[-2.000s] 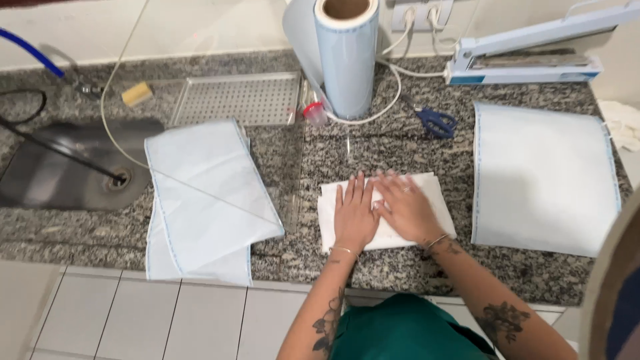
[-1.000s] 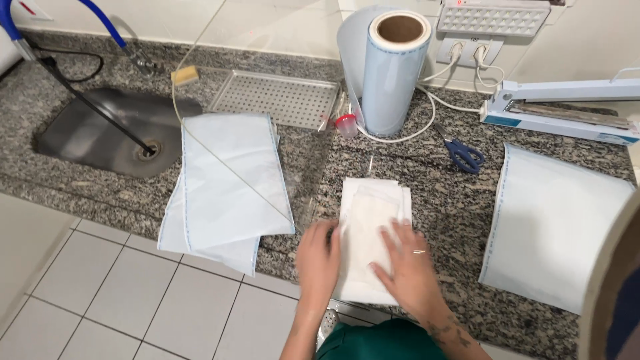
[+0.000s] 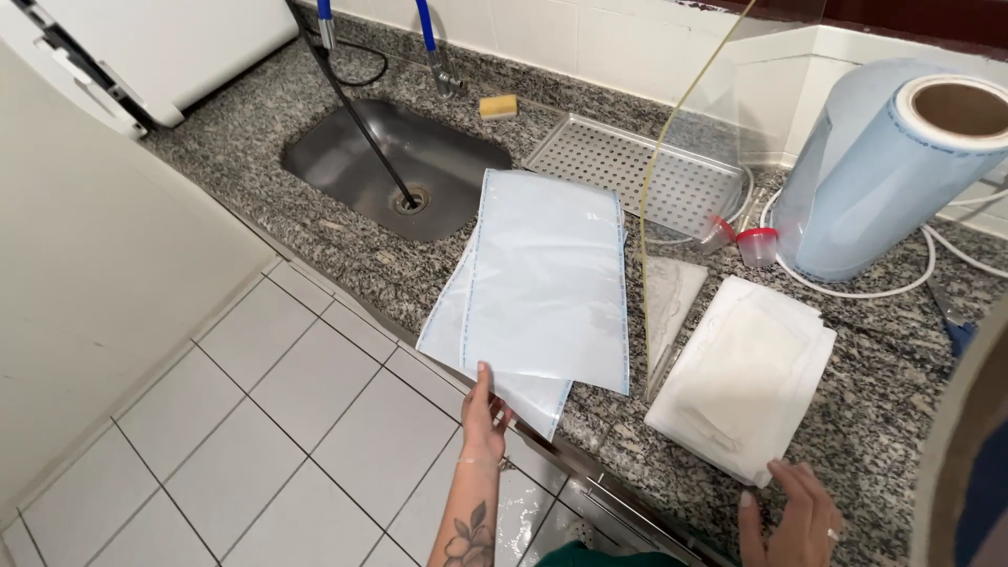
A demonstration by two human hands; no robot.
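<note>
Two light-blue sterilization pouches [image 3: 551, 276] lie overlapping on the granite counter, partly over the sink's corner. My left hand [image 3: 484, 409] is at their lower edge, thumb up against the top pouch and fingers beneath; whether it grips is unclear. To the right lies a folded white cloth [image 3: 740, 370], with a smaller cream-white piece on top. My right hand [image 3: 791, 512] is at the cloth's near corner, fingers and thumb apart, fingertips touching or just beside it. A large roll of blue pouch material [image 3: 858, 181] stands upright at the back right.
Behind the pouches are a steel sink [image 3: 378, 157] with a black hose, a yellow sponge [image 3: 498, 107] and a perforated metal tray [image 3: 630, 169]. A clear curved-edge panel rises by the tray. Red-rimmed small cups [image 3: 757, 246], a white cable and blue-handled scissors [image 3: 959, 337] lie near the roll.
My left hand has moved left from the folded cloth to the pouches. My right hand has slid from the cloth's top to its near corner. The view has swung left.
</note>
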